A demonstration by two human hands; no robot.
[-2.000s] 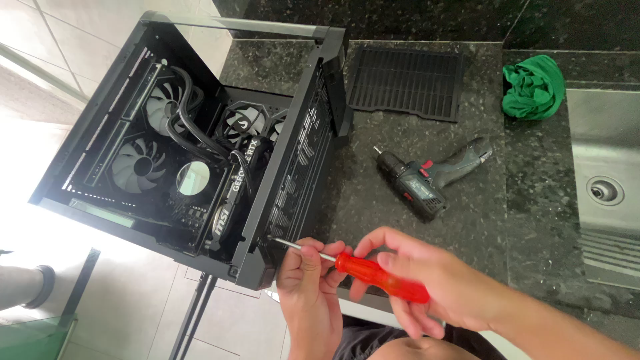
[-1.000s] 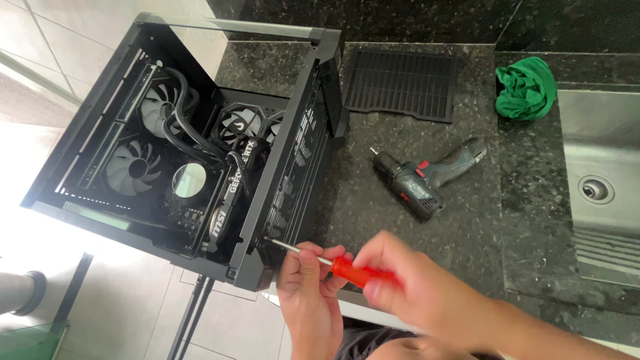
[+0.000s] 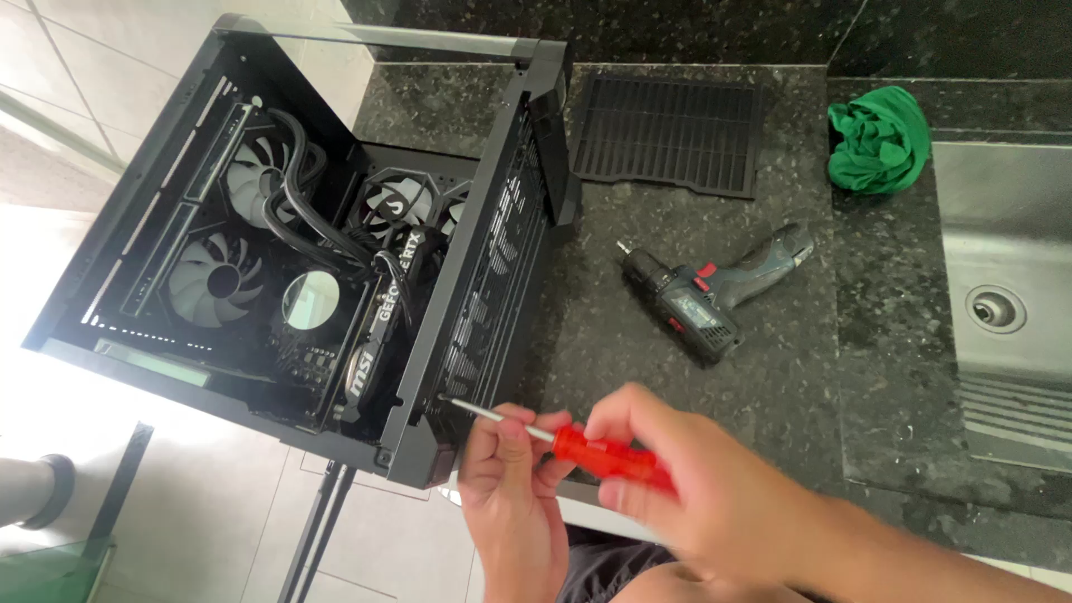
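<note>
My right hand (image 3: 695, 486) is wrapped around the red handle of a screwdriver (image 3: 599, 452). The thumb and fingers of my left hand (image 3: 515, 469) pinch its metal shaft near the handle. The shaft's tip meets the slotted panel of a black computer case (image 3: 494, 276), near its lower corner. The case lies open on the counter, tilted in view. Inside are a graphics card (image 3: 381, 322), white-bladed fans (image 3: 213, 280) and dark tubes (image 3: 293, 184). Whether a screw sits under the tip cannot be made out.
A cordless drill driver (image 3: 682, 301) lies on the dark granite counter (image 3: 787, 402) right of the case. Behind it is a black slotted panel (image 3: 666, 134). A green cloth (image 3: 879, 141) is bunched beside the steel sink (image 3: 1005, 226). Pale floor tiles (image 3: 209, 511) show at lower left.
My right hand's fingers have shifted around the red handle, while my left hand stays at the shaft. The screwdriver tip remains at the same corner of the case.
</note>
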